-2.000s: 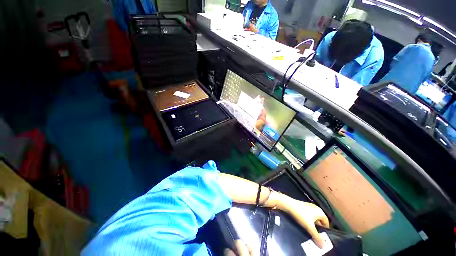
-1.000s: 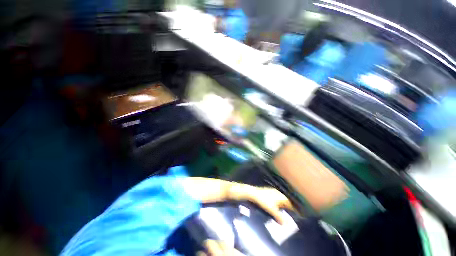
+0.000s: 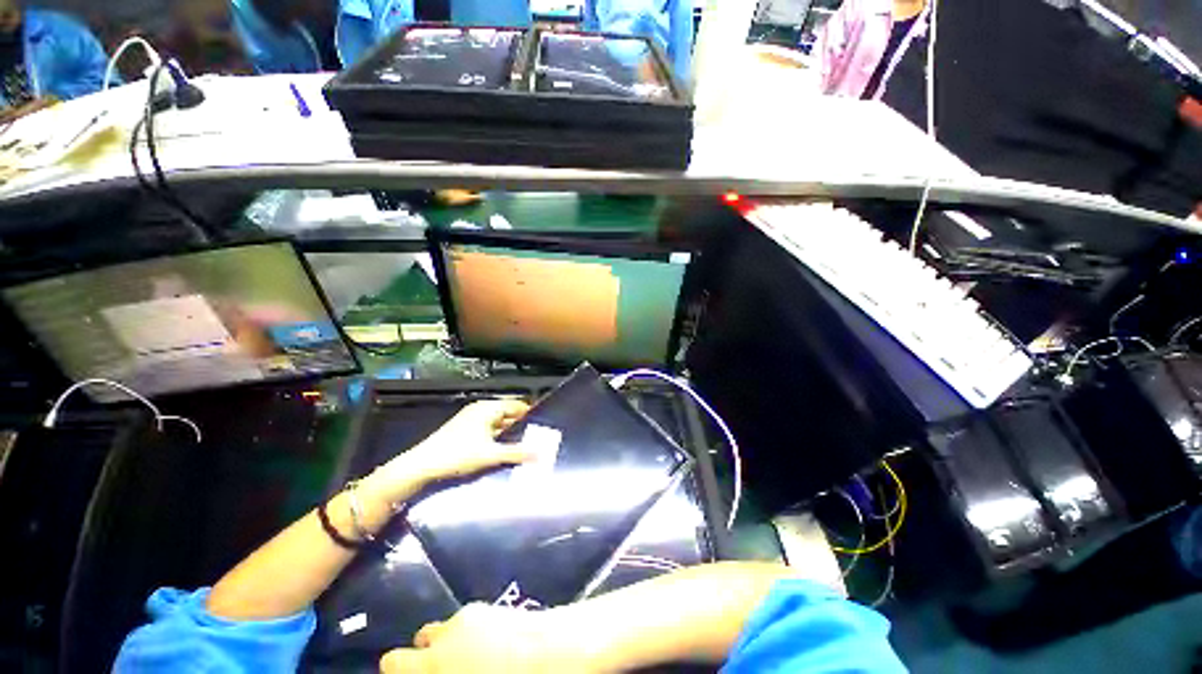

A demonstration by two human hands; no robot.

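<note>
A glossy black tablet (image 3: pixel 573 494) with handwriting near its lower edge is held diagonally above a black two-slot tray (image 3: pixel 718 461). My left hand (image 3: pixel 477 441), with a dark band and a bracelet on the wrist, grips its upper left edge beside a white label (image 3: pixel 541 448). My right hand (image 3: pixel 494 643) is at its near corner, fingers partly under or behind it; the exact grip is partly hidden. Below, glossy dark surfaces show in the tray, with a small white label (image 3: pixel 352 623) at the lower left.
Two monitors, left (image 3: pixel 185 323) and right (image 3: pixel 567 306), stand behind the tray. Stacked trays with tablets (image 3: pixel 514 129) sit on the white shelf (image 3: pixel 237 119). A white ribbed strip (image 3: pixel 910 296), a yellow cable (image 3: pixel 902 507) and more tablets (image 3: pixel 1015 494) are at right. A white cable (image 3: pixel 725 435) loops beside the tray.
The view has swung to the right, bringing the ribbed strip and right-hand tablets into view. The tablet now shows tilted diagonally between my hands. My right forearm has come into view.
</note>
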